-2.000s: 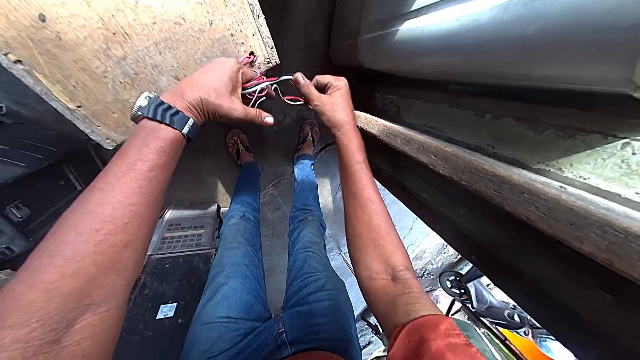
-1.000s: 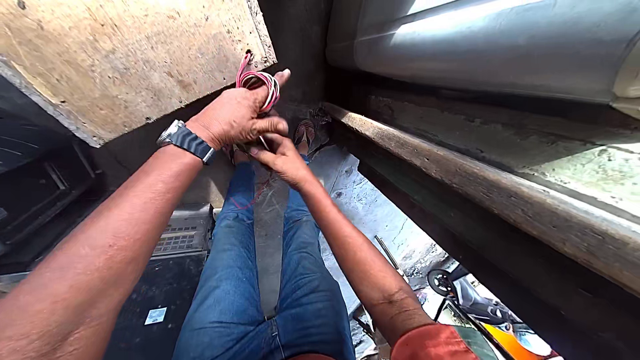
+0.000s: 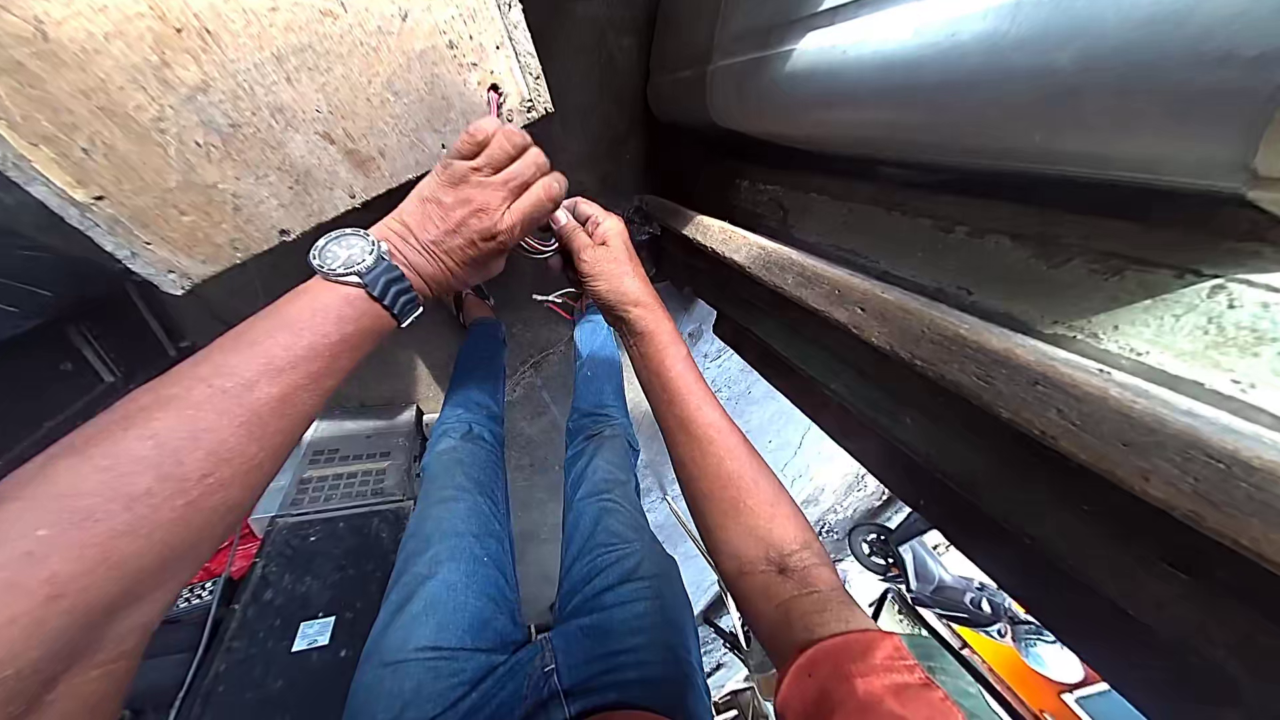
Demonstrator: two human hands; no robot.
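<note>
A bundle of red, white and dark electrical wires [image 3: 540, 243] comes out of a hole near the corner of a worn plywood panel [image 3: 250, 110]. My left hand [image 3: 480, 205], with a watch [image 3: 350, 256] on the wrist, is closed on the wires just below the hole. Against it, my right hand [image 3: 603, 255] pinches the coiled part of the bundle with thumb and fingers. Loose wire ends [image 3: 558, 299], red and white, hang below the hands, above my feet. The wire between the two hands is mostly hidden by the fingers.
A long wooden rail [image 3: 960, 340] runs along the right, beside a large grey metallic surface [image 3: 960, 90]. At lower left stand a black case [image 3: 300, 610] and a grey grilled unit [image 3: 350, 465]. A motorcycle [image 3: 940, 570] is beyond the rail, at lower right.
The wire loop that stood above my left hand one second ago is now below and between the hands. My right hand has moved up beside the left.
</note>
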